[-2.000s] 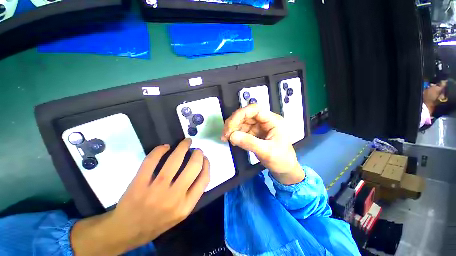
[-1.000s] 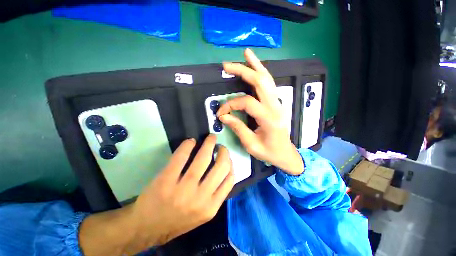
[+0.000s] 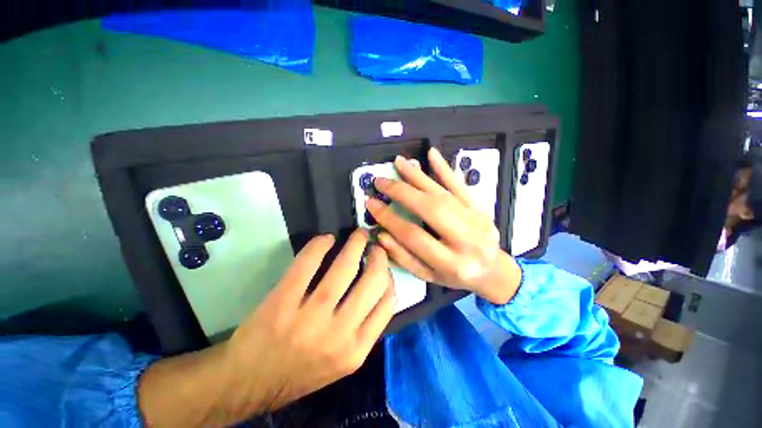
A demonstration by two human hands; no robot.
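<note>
A long black foam phone tray (image 3: 242, 144) holds several pale green-white smartphones side by side, dark round lenses at their upper left corners. My right hand (image 3: 439, 226) lies over the second phone (image 3: 411, 290), its fingertips at the camera area (image 3: 368, 182), partly covering the lenses. My left hand (image 3: 309, 313) lies over the divider and the lower left edge of that phone, fingers apart, fingertips just below the lenses. Whether either hand holds a small piece cannot be seen. The leftmost phone (image 3: 238, 251) lies uncovered at the camera corner.
Blue film sheets (image 3: 418, 54) lie on the green bench (image 3: 200, 96) behind the tray. A black box (image 3: 493, 25) stands at the top. A black curtain-like strip (image 3: 664, 125) hangs at the right. Cardboard boxes (image 3: 639, 309) and part of a person (image 3: 739, 201) are beyond.
My right hand has moved left from beside the second phone onto its camera corner, its fingers now flatter. My left hand has stayed at the phone's lower left. The view has shifted.
</note>
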